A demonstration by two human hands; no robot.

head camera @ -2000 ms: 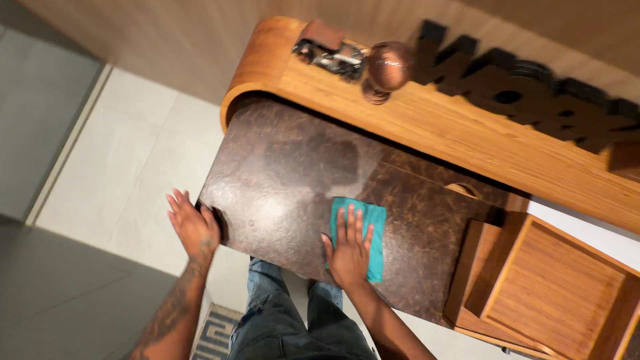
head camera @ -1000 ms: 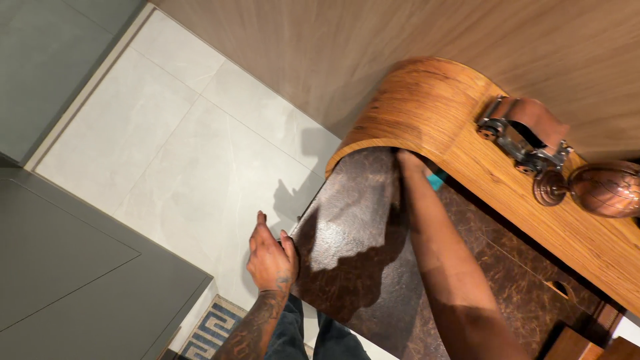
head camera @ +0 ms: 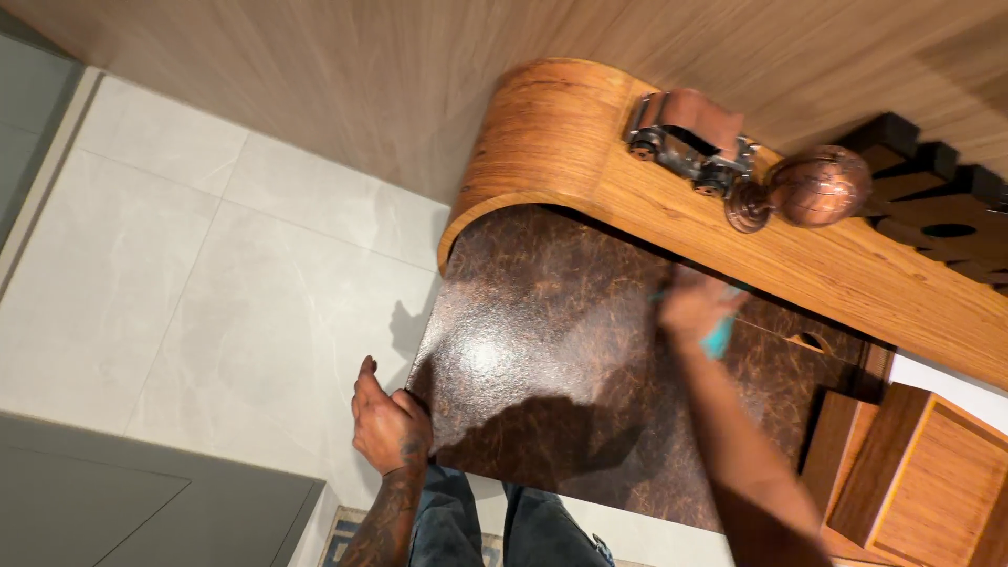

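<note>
My right hand (head camera: 697, 307), blurred, presses a teal cloth (head camera: 718, 339) on the dark brown marbled desktop (head camera: 551, 315), close under the front edge of the raised wooden shelf (head camera: 709, 205). Most of the cloth is hidden by the hand. At the desk's left edge is my left hand (head camera: 392, 425), its fingers apart and nothing in it, the thumb side near or against the corner; contact is not certain.
On the shelf stand a model vehicle (head camera: 693, 138), a copper-coloured globe (head camera: 819, 185) and black block letters (head camera: 929, 181). Wooden trays (head camera: 937, 480) lie at the right. A small cutout (head camera: 809, 342) is in the desktop. Behind rises a wood-grain wall (head camera: 354, 79); grey cabinetry (head camera: 142, 496) is lower left.
My right hand and the cloth were at the desk's front part, then under the shelf's curved left end; now they are farther right along the shelf. The view has shifted.
</note>
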